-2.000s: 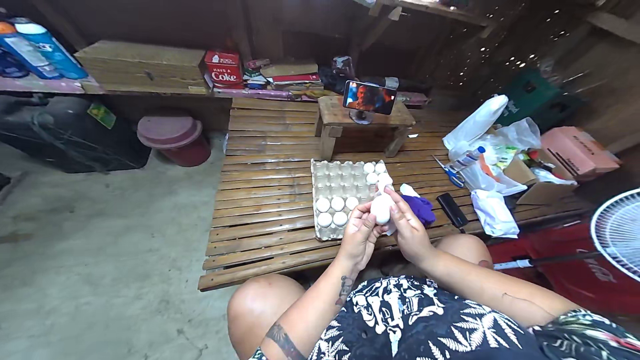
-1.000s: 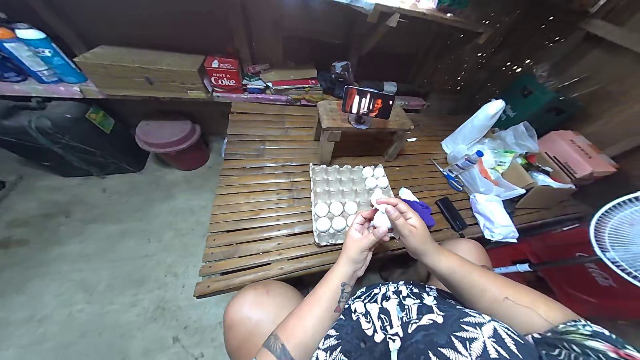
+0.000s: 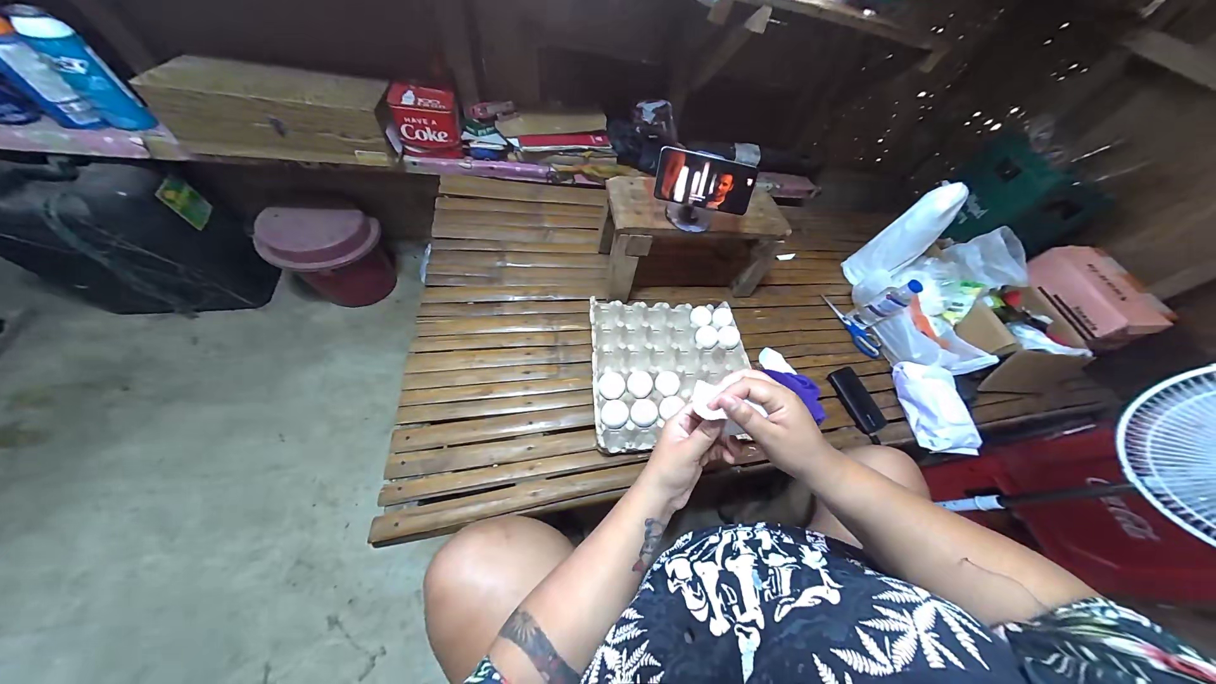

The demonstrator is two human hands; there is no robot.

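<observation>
Both of my hands meet over the near right corner of a cardboard egg tray (image 3: 648,353). My left hand (image 3: 686,454) holds a white egg (image 3: 708,399) from below. My right hand (image 3: 774,418) pinches a white tissue or cloth (image 3: 733,382) against the egg, its thumb and fingers bent. White eggs (image 3: 640,385) fill several cups in the two nearest rows of the tray, and more eggs (image 3: 714,327) sit in its far right corner. Just right of the tray lies a purple cloth (image 3: 798,391) with a white piece beside it.
The tray rests on a bamboo-slat bench (image 3: 513,351). Behind it, a small wooden stool (image 3: 698,214) carries a phone (image 3: 706,180) on a stand. To the right are blue-handled scissors (image 3: 860,334), a black case (image 3: 856,399), plastic bags (image 3: 936,332), a cardboard box (image 3: 1040,366) and a fan (image 3: 1178,456).
The egg showed more openly between my fingers two seconds ago; now white tissue or cloth is against it. Both hands have stayed close together near the tray's near right corner.
</observation>
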